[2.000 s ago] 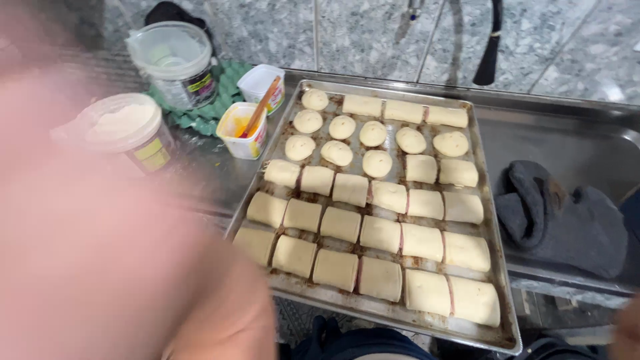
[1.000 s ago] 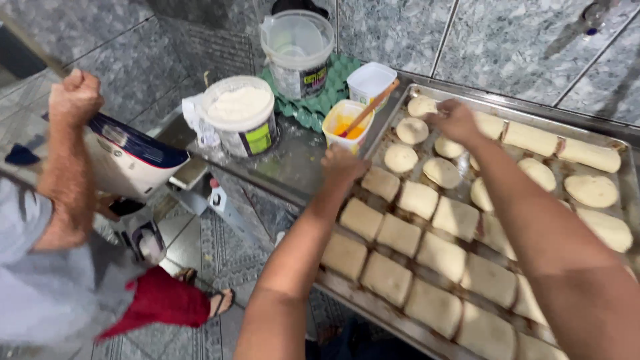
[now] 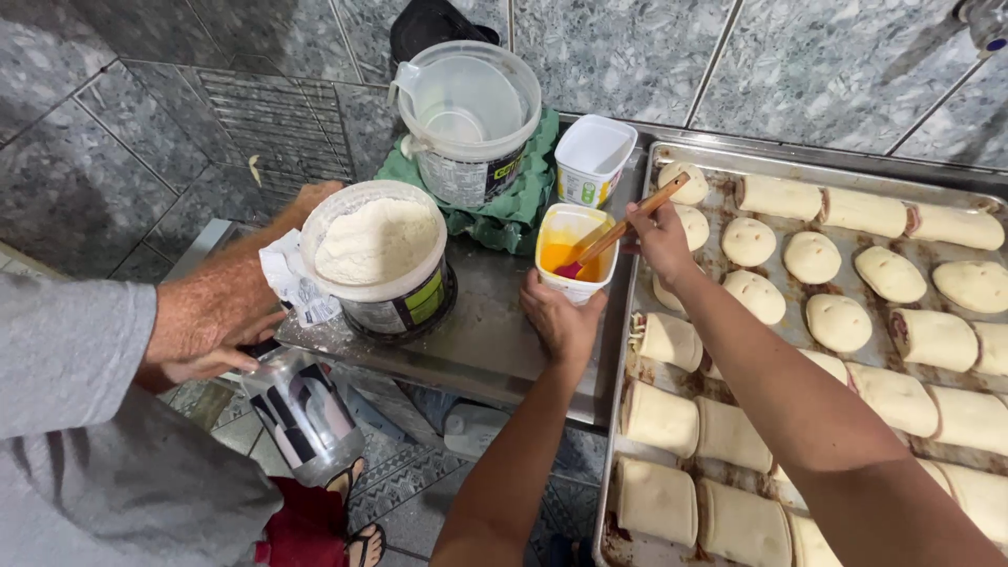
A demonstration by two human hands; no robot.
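My left hand (image 3: pixel 564 319) grips the near side of a small white plastic tub (image 3: pixel 577 293) that holds orange-yellow liquid. With my right hand (image 3: pixel 663 244) I hold the wooden handle of a brush (image 3: pixel 630 216); its dark pink head dips into the liquid. Right beside the tub lies a large metal baking tray (image 3: pixel 639 299) with rows of pale unbaked dough pieces, round ones (image 3: pixel 813 257) toward the back and filled rolled ones (image 3: pixel 660 419) toward the front. My right forearm passes over the tray and hides some pieces.
Left of the tub stand a bucket of white flour (image 3: pixel 378 244) and an empty plastic bucket (image 3: pixel 472 118) on a green egg carton (image 3: pixel 504 224). Another white tub (image 3: pixel 596 153) sits behind. At left, a person (image 3: pixel 87 339) holds a clear patterned container (image 3: pixel 303 413) below the counter edge.
My right hand has gone from the tray's back left corner to the brush handle. The other person has come closer, now holding the clear container near the flour bucket. The view has swung left.
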